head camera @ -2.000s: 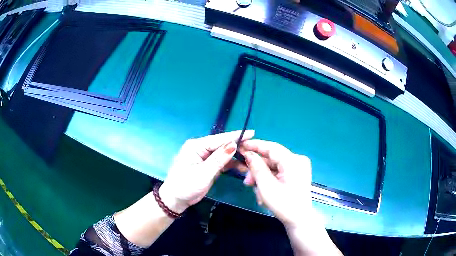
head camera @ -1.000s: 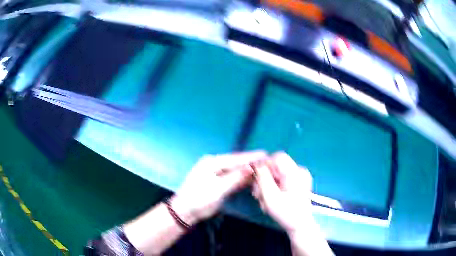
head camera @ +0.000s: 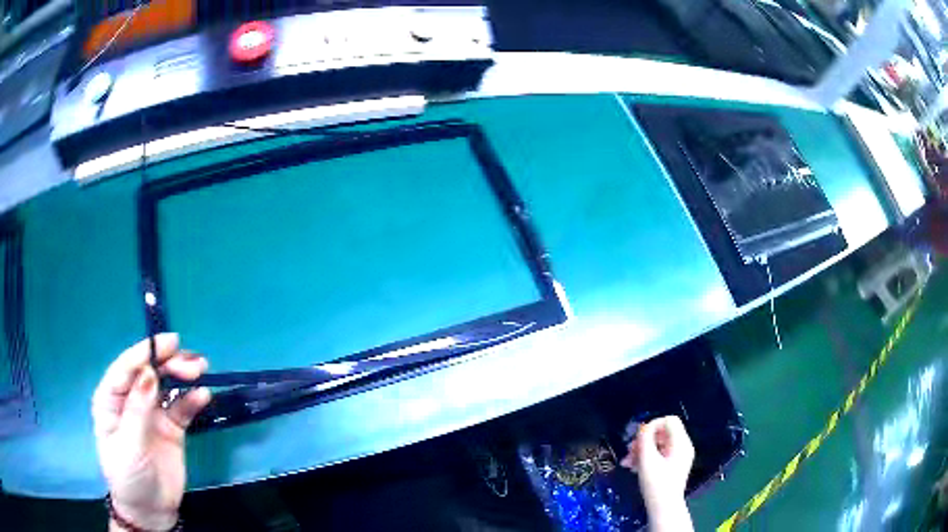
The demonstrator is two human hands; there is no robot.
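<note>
The black bezel frame (head camera: 509, 208) lies on the green bench. My left hand (head camera: 146, 416) is at its near left corner, fingertips pinched on a thin black strip (head camera: 147, 249). The strip rises along the frame's left side; a thin dark line also runs near the white bar behind the frame. My right hand (head camera: 660, 452) is below the bench edge, over a dark bin (head camera: 717, 400) with shiny blue and brownish scraps. Its fingers are curled together; whether they hold anything is not clear.
A silver machine front (head camera: 343, 42) with a red button and a white bar (head camera: 249, 135) stands behind the frame. A dark glossy panel (head camera: 769, 187) with a pale cable lies at right on a black sheet. Dark frame edges (head camera: 15, 312) show at far left.
The view has swung right, bringing the panel and bin into view. My hands, together before, are now far apart: left at the frame's corner with the strip, right over the bin.
</note>
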